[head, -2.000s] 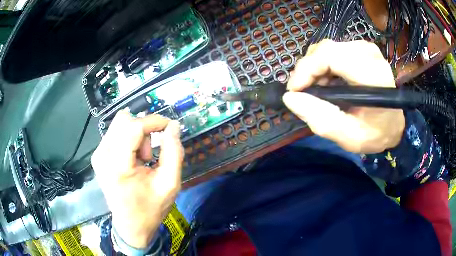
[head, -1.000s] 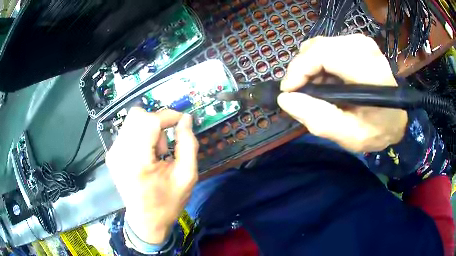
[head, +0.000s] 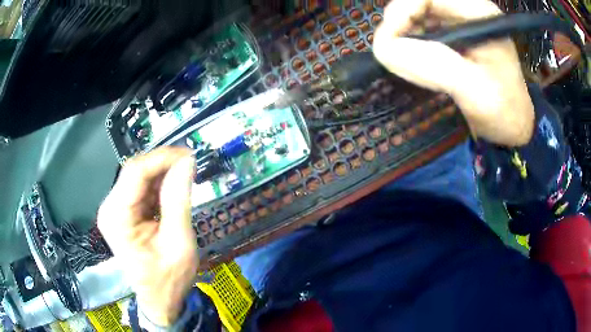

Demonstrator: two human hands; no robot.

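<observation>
Two green circuit boards sit in pale rounded housings, side by side. The nearer board (head: 262, 139) shows a blue cylinder and a black block; the farther board (head: 230, 61) lies partly under the black hood. My right hand (head: 453, 61) holds the black soldering iron (head: 363, 70) like a pen; its blurred tip is above the top edge of the nearer housing. My left hand (head: 152, 214) is at the left end of the nearer housing and covers part of it, thumb and forefinger close together. I cannot tell whether a thin strand is between them.
The black hood (head: 78, 58) overhangs the upper left. The perforated mat (head: 343, 159) lies under the boards. A unit with coiled black cord (head: 40, 230) and a black square part (head: 27, 280) are at far left. Yellow crates (head: 227, 292) are below the bench edge. Black cables are at upper right.
My right hand has moved up with the iron, and the tip has left the right part of the nearer board. My left hand has moved left, uncovering more of that board.
</observation>
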